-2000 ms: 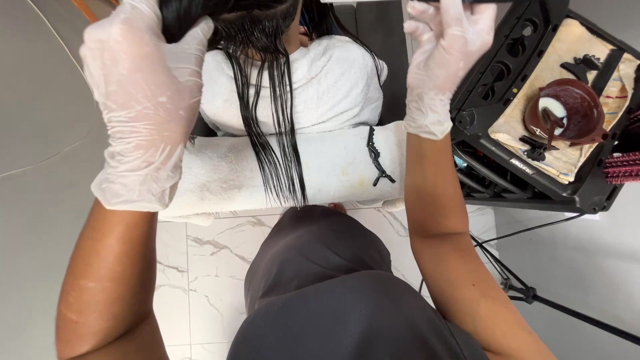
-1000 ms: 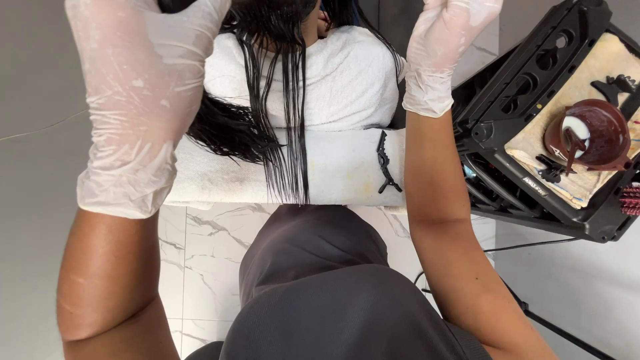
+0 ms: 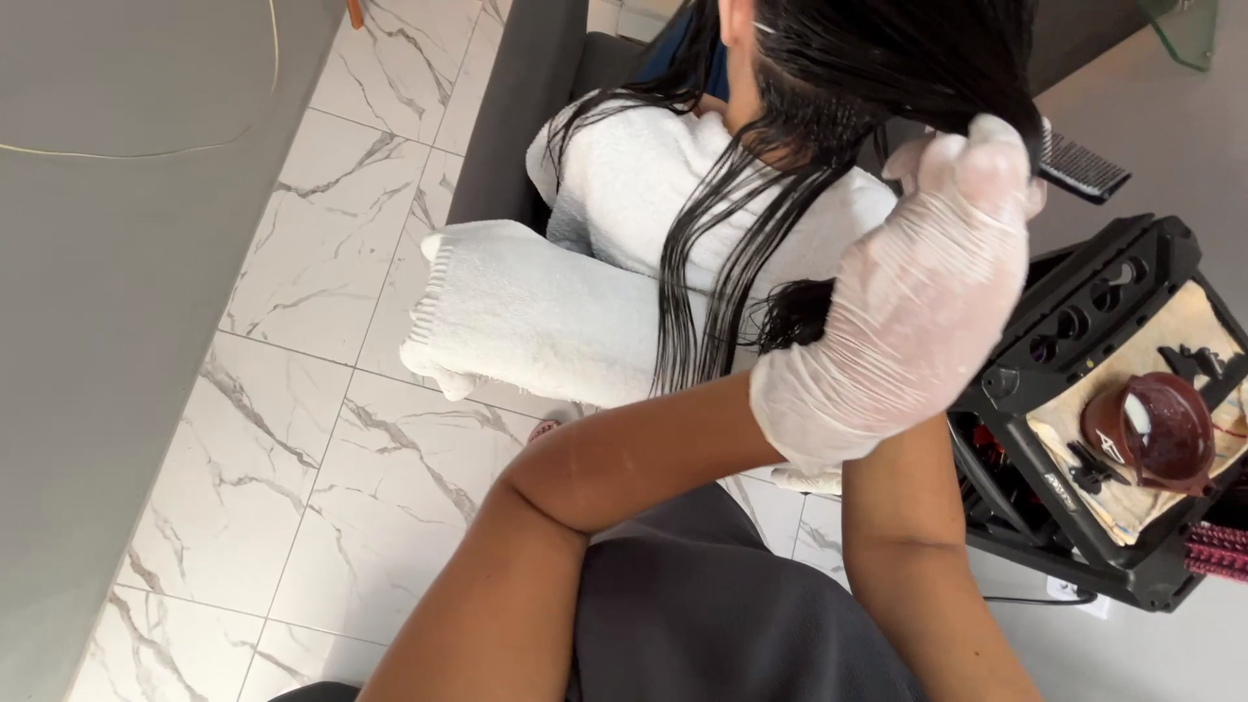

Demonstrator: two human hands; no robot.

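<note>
My left hand (image 3: 907, 302), in a translucent white glove, is closed around a gathered bunch of wet dark hair (image 3: 907, 58) at the right of the person's head. Behind it my right hand (image 3: 907, 164) is mostly hidden; only bits of its glove show. A black comb (image 3: 1087, 168) juts out to the right from behind the hands, and its grip is hidden. Loose wet strands (image 3: 726, 263) hang from the nape over the white towel on the shoulders (image 3: 634, 195). A thicker lock end (image 3: 795, 312) shows beside my left wrist.
Another white towel (image 3: 536, 302) lies over the chair's back. At the right a black trolley (image 3: 1033, 390) bears a cloth, a maroon bowl (image 3: 1185, 439) with white matter, and black hair clips (image 3: 1092, 468). A pink-bristled round brush (image 3: 1214, 551) is beside it. Marble-patterned floor tiles (image 3: 283, 429) lie at left.
My left hand has crossed from the left to the right side of the head, in front of my right hand. The comb has come into sight. The view has shifted and turned considerably.
</note>
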